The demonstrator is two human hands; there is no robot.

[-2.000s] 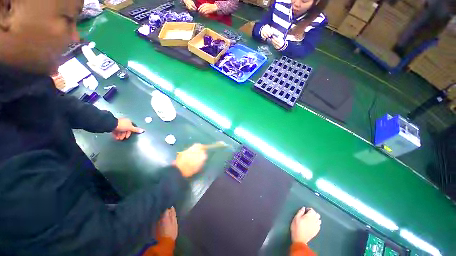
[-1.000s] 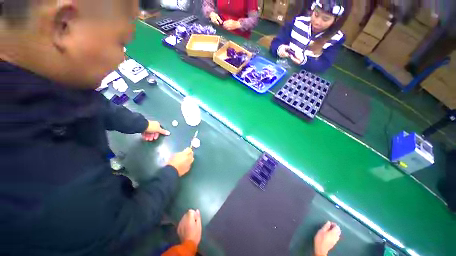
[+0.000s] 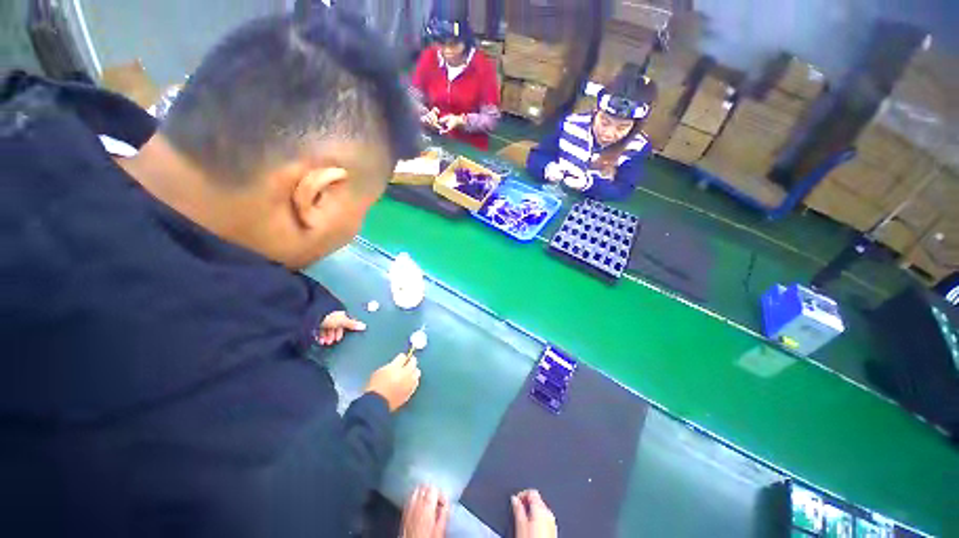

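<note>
Several dark purple housings (image 3: 553, 378) stand in a row at the top of the black mat (image 3: 557, 452). My left hand (image 3: 425, 513) is at the bottom edge, left of the mat, partly cut off. My right hand (image 3: 534, 515) rests over the mat's lower part, also cut off. I see nothing in either hand; the fingers are too small to read clearly. Another person's hand (image 3: 393, 380) holds a thin brush at a small white cap (image 3: 419, 339). A white bottle (image 3: 406, 282) stands behind it.
A person in dark clothes (image 3: 179, 347) leans in from the left. Beyond the green belt (image 3: 673, 347) are a blue tray (image 3: 517, 208), a blister tray (image 3: 595, 239) and two seated people. Circuit boards (image 3: 836, 517) lie at the lower right, and a blue-and-white box (image 3: 802, 317) is at the right.
My right hand has moved left, closer to my left hand. The other person's brush has gone from over the housings to the cap. The view has tilted up.
</note>
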